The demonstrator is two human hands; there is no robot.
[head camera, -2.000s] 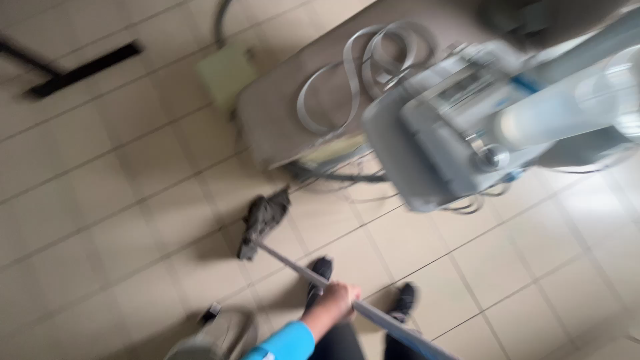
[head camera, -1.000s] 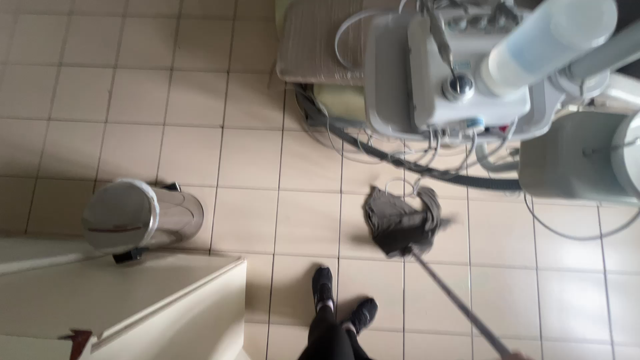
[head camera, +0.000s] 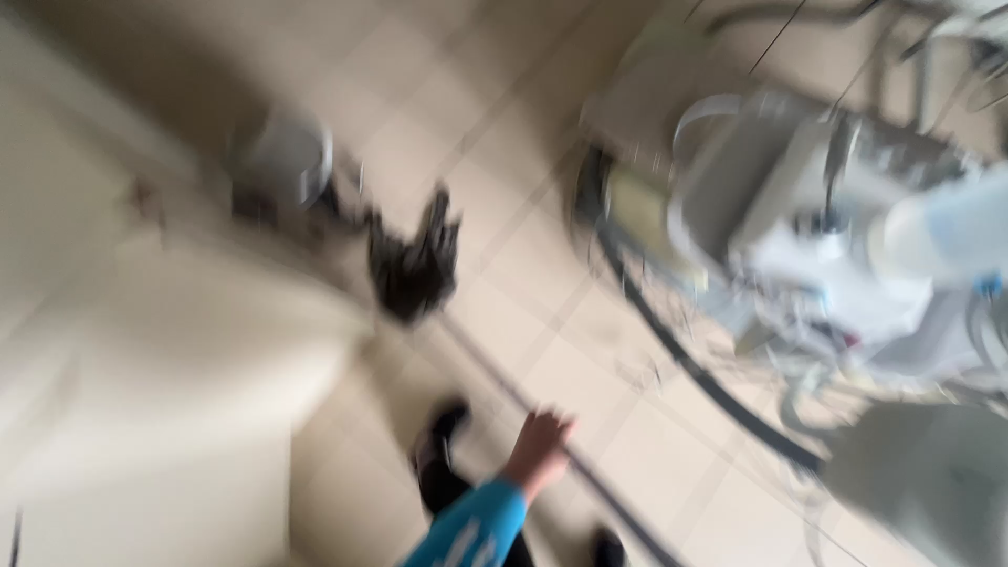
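My left hand (head camera: pixel 542 447), below a blue sleeve, is closed around the thin handle (head camera: pixel 606 492) of a mop. The handle runs from the lower right up to the dark grey mop head (head camera: pixel 413 268), which lies on the tiled floor near the centre left. Blur hides the details of the mop's strands. My right hand is out of view; the handle's upper end leaves the picture at the bottom edge.
A pale cabinet (head camera: pixel 197 378) fills the left, with a bin (head camera: pixel 287 161) beyond its corner. At right are a dental unit (head camera: pixel 819 228) with a translucent bottle (head camera: pixel 945 228) and a thick dark hose (head camera: pixel 693 370) along the floor. My shoes (head camera: pixel 449 421) stand below the mop head.
The mop head has moved from beside the dental unit's hose toward the bin and the cabinet's corner. My left hand has come into view on the handle. The view has turned.
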